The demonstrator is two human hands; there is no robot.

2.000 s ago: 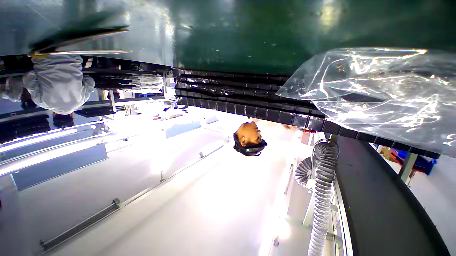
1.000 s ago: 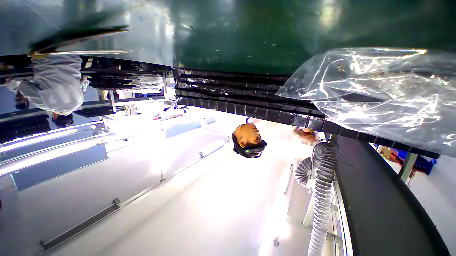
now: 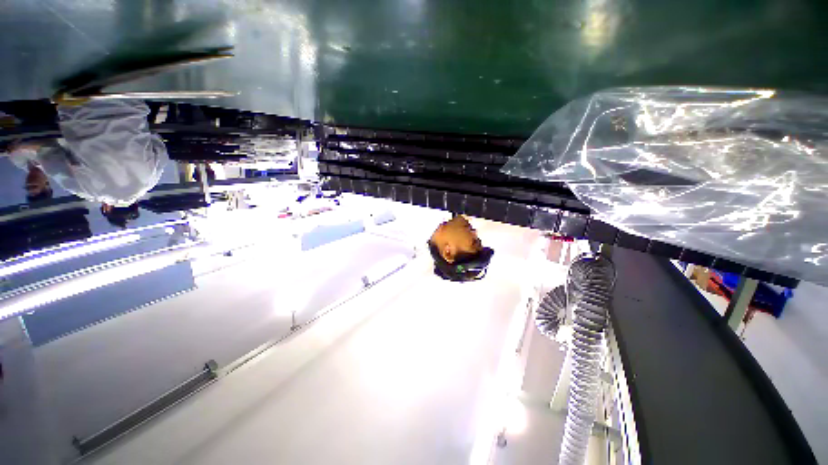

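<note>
The view is upside down, and neither of my hands is in it. The green bench mat (image 3: 436,64) runs along the top of the picture. A stack of black blister trays (image 3: 427,168) with square pockets lies along the mat's edge. A clear, crinkled plastic bag (image 3: 690,173) with bright glare lies over the trays' right part and reaches onto the mat.
A person (image 3: 458,250) with a dark headband is beyond the trays. Another person in a white smock (image 3: 109,150) is at the left. A ribbed hose (image 3: 588,363) and a dark curved band (image 3: 699,363) are at lower right. A blue crate (image 3: 767,298) shows at far right.
The person beyond the trays has turned and shifted their head slightly; a hand-like shape near the hose top no longer shows. The person at left has shifted. Mat, trays and bag have not moved.
</note>
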